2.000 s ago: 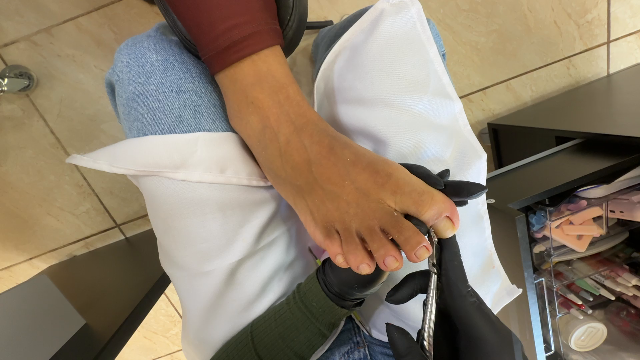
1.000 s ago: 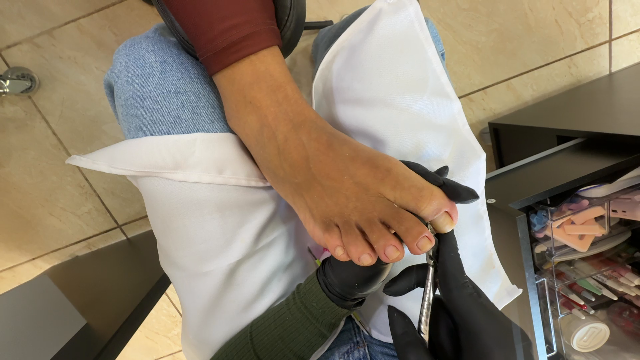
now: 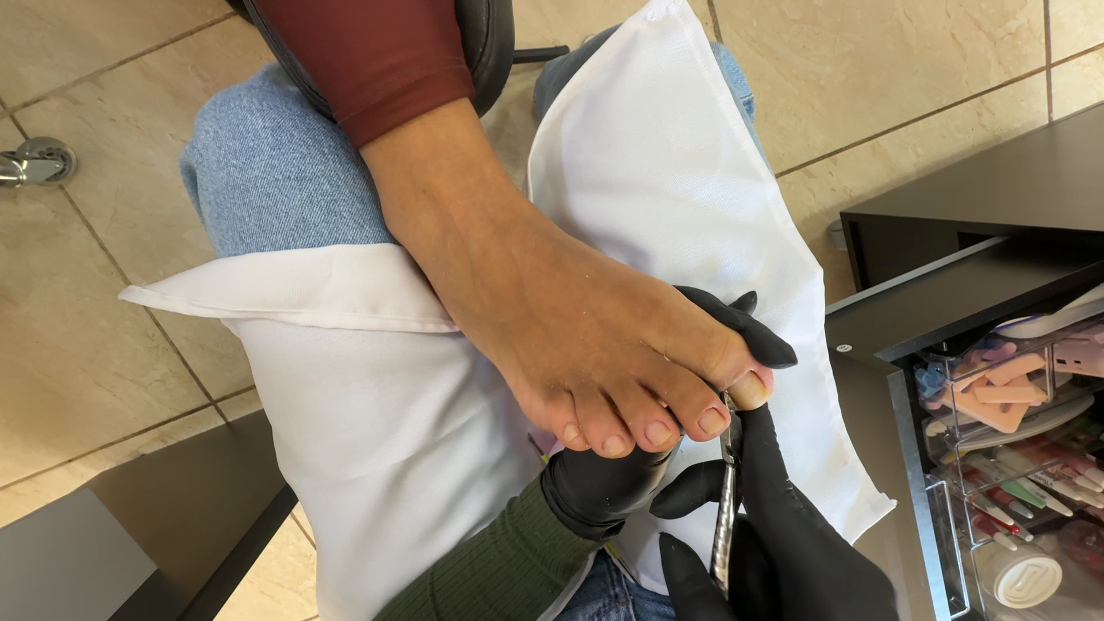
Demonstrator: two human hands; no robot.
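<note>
Another person's bare foot (image 3: 552, 293) lies over a white cloth (image 3: 379, 414) on my lap. My left hand (image 3: 608, 487), in a black glove below a green ribbed sleeve, passes under the toes; its fingertips curl around the outer side of the big toe (image 3: 749, 390). The foot hides most of that hand. My gloved right hand (image 3: 776, 517) holds a slim metal tool (image 3: 724, 517), with a textured handle. The tool's tip is at the inner edge of the big toenail, between it and the second toe. One right finger rests under the big toe. What kind of tip it has, I cannot tell.
At the right, an open drawer (image 3: 893, 414) holds clear organizers with pink blocks, files, pens and a white-lidded jar (image 3: 1022, 576). A dark cabinet panel (image 3: 190, 526) stands lower left. A metal caster (image 3: 43, 161) is on the tiled floor. A black padded rest (image 3: 487, 52) supports the leg.
The tool stays at the big toenail, its handle now more upright than one second ago. The left fingertips on the big toe have shifted slightly. The foot has barely moved.
</note>
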